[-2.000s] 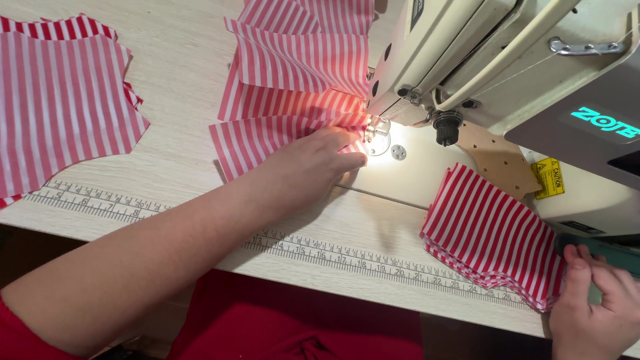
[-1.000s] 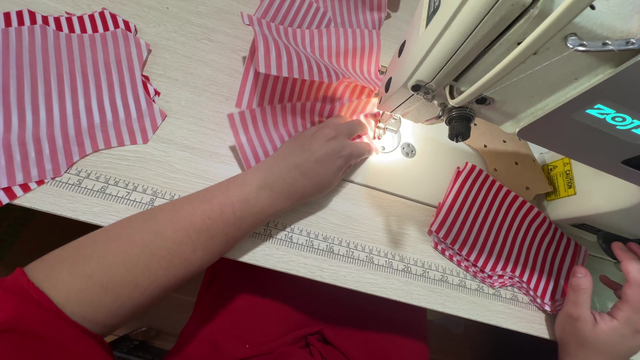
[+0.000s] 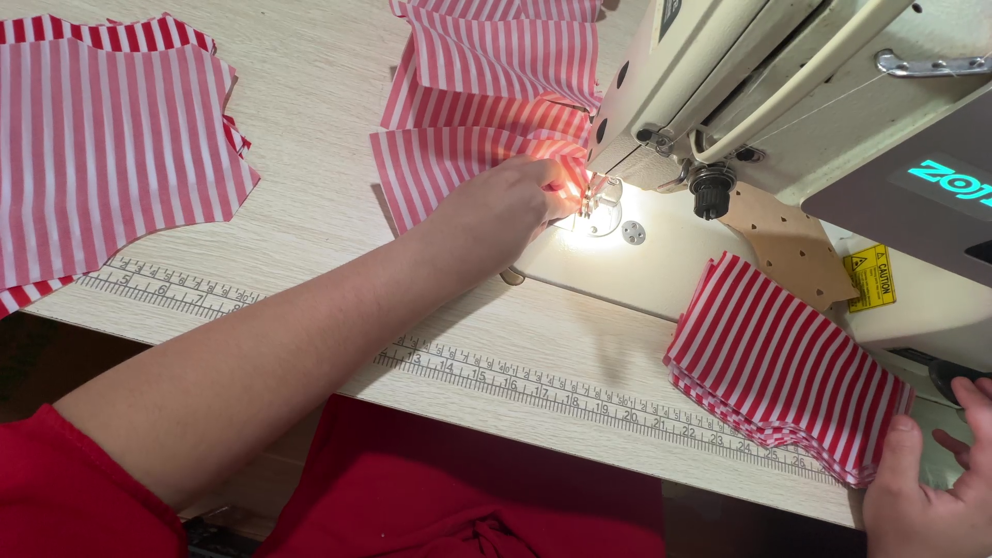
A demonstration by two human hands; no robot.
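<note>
My left hand (image 3: 500,205) grips the edge of a pink-and-white striped fabric piece (image 3: 449,159) close beside the lit presser foot (image 3: 593,201) of a Zoje sewing machine (image 3: 690,93). More striped pieces (image 3: 504,54) trail behind it in gathered folds. At the lower right, my right hand (image 3: 930,488) is partly cut off by the frame, its fingers spread and the thumb at the corner of a stack of red-and-white striped fabric pieces (image 3: 790,364). Its fingers are near a black lever-like part (image 3: 949,380) on the machine. The fingertips of my left hand are partly hidden in fabric.
Larger striped cut pieces (image 3: 116,147) lie at the left of the table (image 3: 310,101). A printed ruler scale (image 3: 542,391) runs along the front edge. A tan perforated piece (image 3: 787,240) and a yellow caution label (image 3: 870,277) are by the machine's base.
My right hand's fingers have lifted and spread from where they lay by the stack's right end. My left hand stays at the presser foot, holding fabric.
</note>
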